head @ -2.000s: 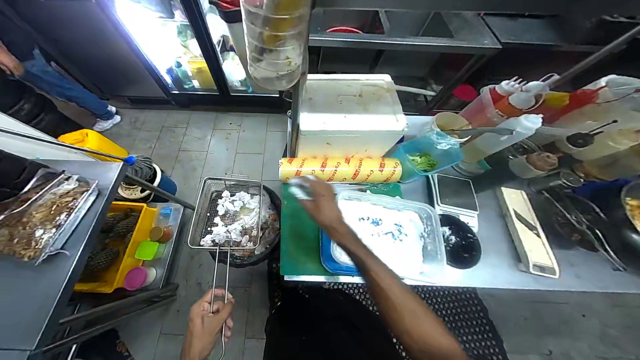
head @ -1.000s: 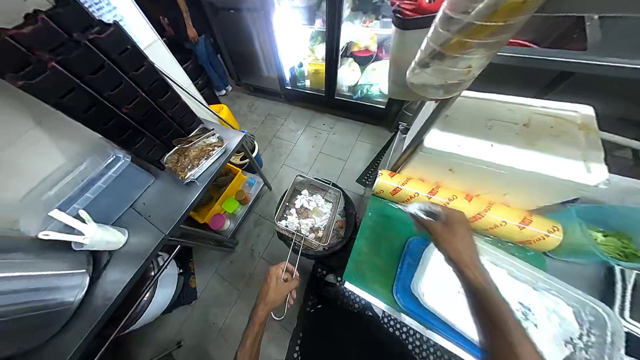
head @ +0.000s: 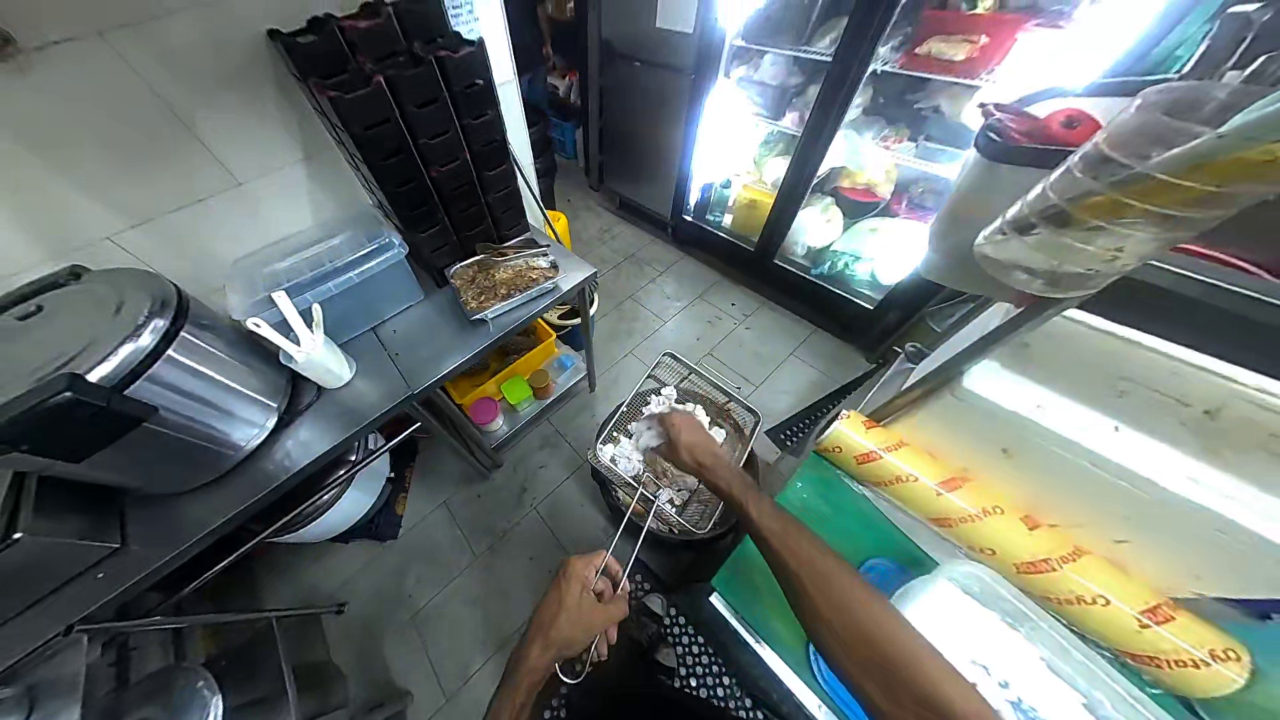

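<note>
My left hand (head: 582, 610) is closed around the wire handle of a fry basket (head: 742, 420). The rectangular mesh basket rests over a round dark container (head: 610, 500) on the floor and holds white-coated pieces (head: 628, 455). Over the basket is my right hand (head: 684, 440), its fingertips low among the pieces; whether it grips one is blurred. A clear plastic tub of white powder (head: 985, 640) stands on the green cutting board (head: 800, 520) at the right, with a blue tray or lid (head: 835, 685) partly beneath it.
A roll of cling film (head: 1030, 550) lies along the board. On the left steel table (head: 440, 340) stand a large lidded steel pot (head: 200, 390), a foil-lined tray of browned food (head: 505, 280) and a cup of white utensils (head: 322, 360). A glass-door fridge (head: 780, 200) stands ahead.
My right hand has moved left from above the green board and powder tub to the fry basket. My left hand still holds the handle. The view has turned left.
</note>
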